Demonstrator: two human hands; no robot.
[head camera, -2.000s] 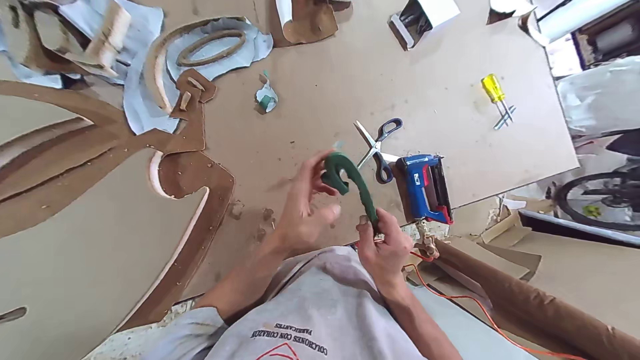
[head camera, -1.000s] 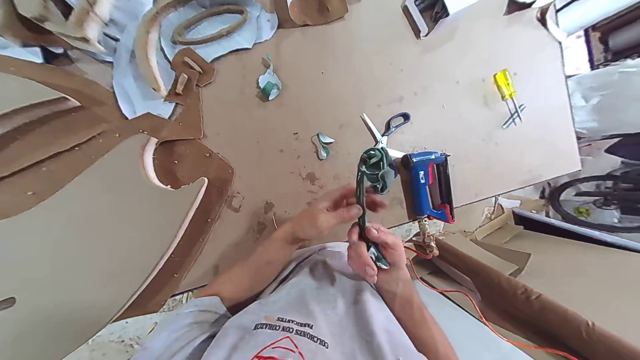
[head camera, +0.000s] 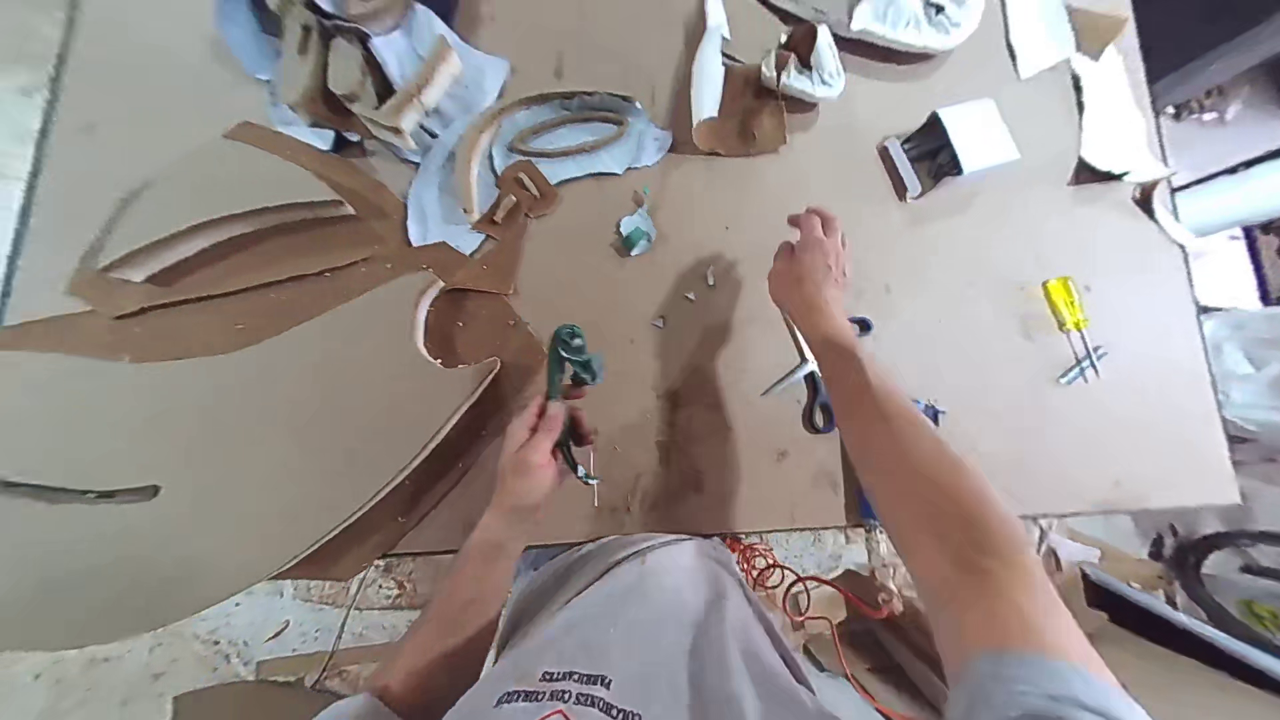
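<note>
My left hand grips a green curved piece with a curled upper end, at the left of the table's front part. My right hand reaches out over the table with bent fingers; I see nothing held in it. Below it lie open scissors with dark handles, partly covered by my right forearm. A blue staple gun is mostly hidden under that forearm. A small green and white scrap and several tiny offcuts lie between the hands.
Brown cut-out shapes with raised edges cover the left side. Foam and fabric pieces lie at the back. A white box stands back right, and a yellow-handled screwdriver lies right. A coiled orange hose hangs at the front edge.
My left hand has moved left with the green piece. My right hand has left the piece and moved away to the right, past the scissors. The view has shifted.
</note>
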